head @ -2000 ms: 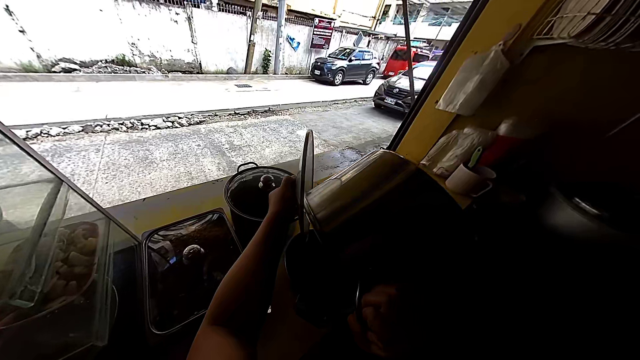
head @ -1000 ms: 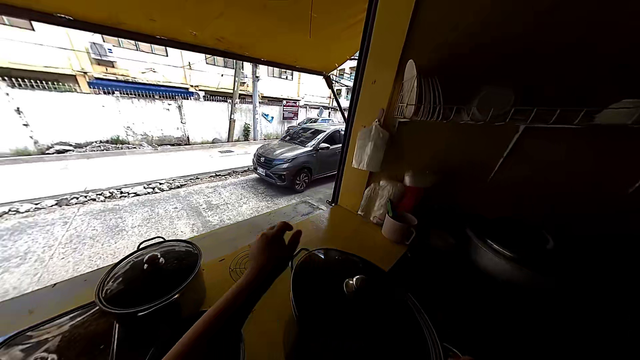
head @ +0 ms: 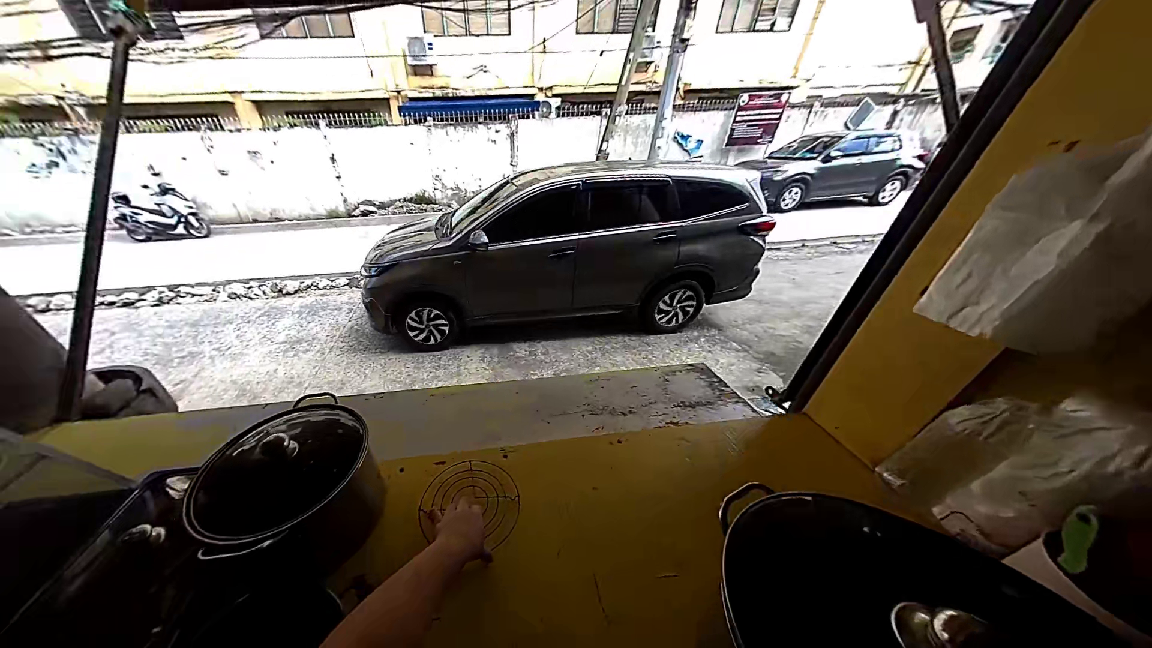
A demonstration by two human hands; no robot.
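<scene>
My left hand [head: 461, 531] reaches onto the yellow counter [head: 621, 540], its fingers over a round wire trivet [head: 495, 481]. Whether the fingers grip the wire cannot be told. To its left stands a dark pot with a glass lid [head: 279, 477] and a metal knob. A larger dark pot with a lid [head: 810, 558] and a looped side handle sits at the lower right. My right hand is out of view.
A lidded rectangular tray [head: 99, 549] lies at the far left. White plastic bags [head: 1053, 261] hang at the right, above a cup [head: 1044, 558] holding a green item. Beyond the counter ledge [head: 576, 409], a grey car [head: 576, 252] is on the street.
My left hand has moved from above the counter beside the large pot to the wire trivet. The large pot, tilted two seconds ago, rests on the counter. The view has swung.
</scene>
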